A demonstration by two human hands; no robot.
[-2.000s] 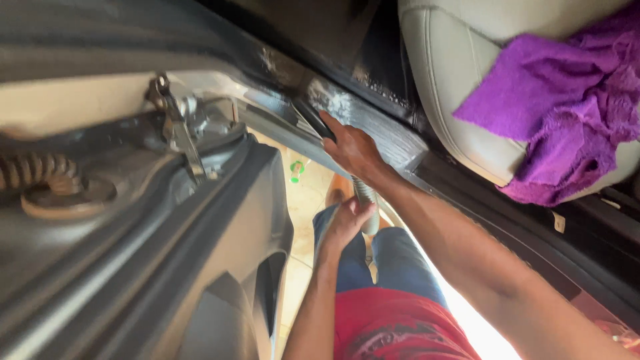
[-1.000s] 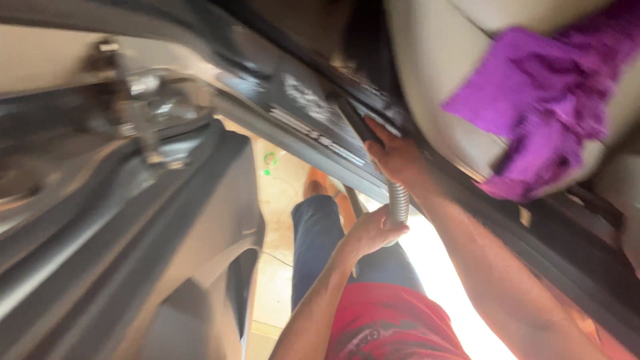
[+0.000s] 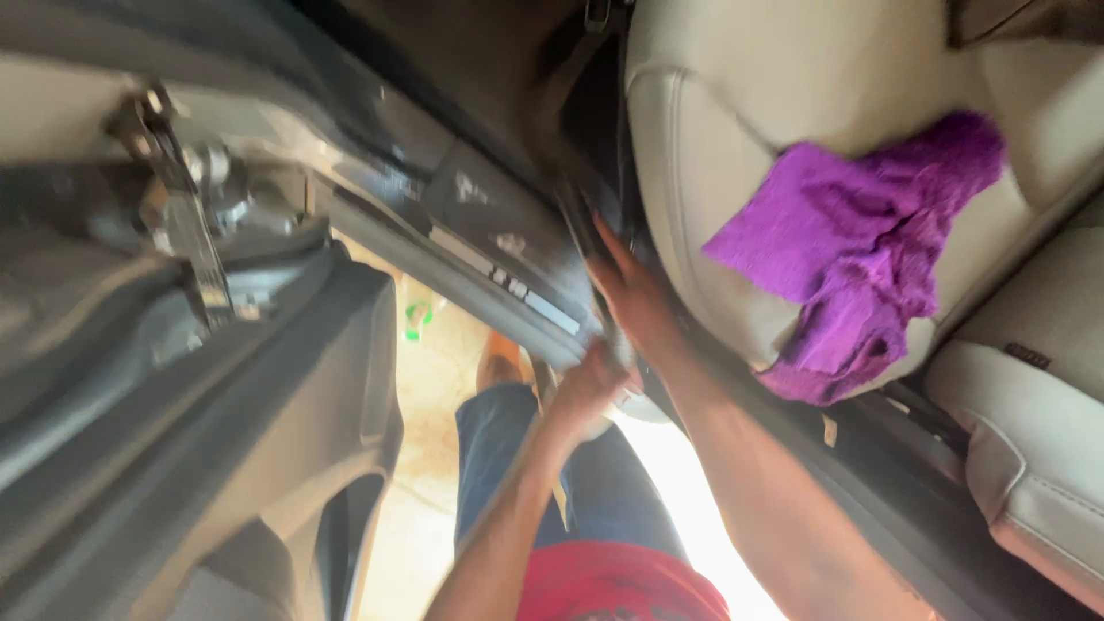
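My right hand is closed around the dark wand of a vacuum hose, above the inner edge of the car's door sill. Lower down, my left hand grips the ribbed hose just behind the wand, beside the outer edge of the sill. The wand slants up and to the left, towards the dark footwell; its far end is blurred and I cannot tell where it stops. On the light leather seat to the right lies a crumpled purple cloth, touched by neither hand.
The opened car door stands along the left, with its metal check strap at the hinge side. Tiled floor shows between door and sill, with a small green thing on it. The seat's backrest is at the right.
The wand has gone from over the sill to its inner edge, beside the seat and footwell. Both hands have moved along with it and keep their hold.
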